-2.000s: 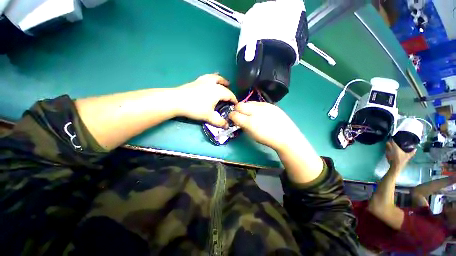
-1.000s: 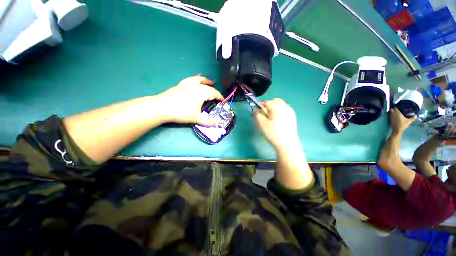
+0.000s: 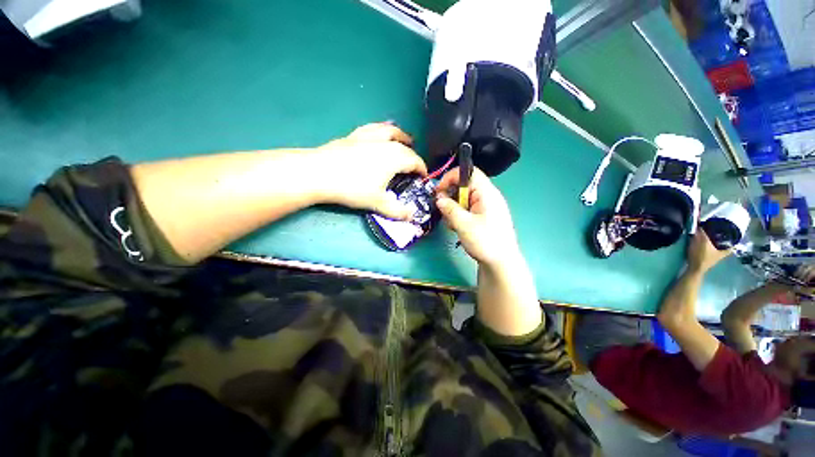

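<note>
My left hand [image 3: 368,177] holds the camera module [image 3: 402,225] on the green bench, its open back with pale and silvery board parts facing up. My right hand [image 3: 475,214] is at the module's right edge and holds slim tweezers [image 3: 465,170], their dark end pointing up. Thin red wire leads [image 3: 440,168] run from the black ball shell [image 3: 474,120] of the white PTZ camera housing [image 3: 491,36] to the module. My right fingertips are at the wires' lower end; the exact contact is hidden.
A second camera housing [image 3: 676,171] with its module [image 3: 608,236] lies to the right, with a white tail cable [image 3: 592,186]. Beyond it, a person in a red shirt [image 3: 693,388] holds another camera [image 3: 725,225]. A white object [image 3: 76,16] is at upper left. A metal rail crosses behind.
My right hand has moved from the wires by the ball shell to the module's edge, and the tweezers now point upward. The view has shifted. My left hand stays on the module.
</note>
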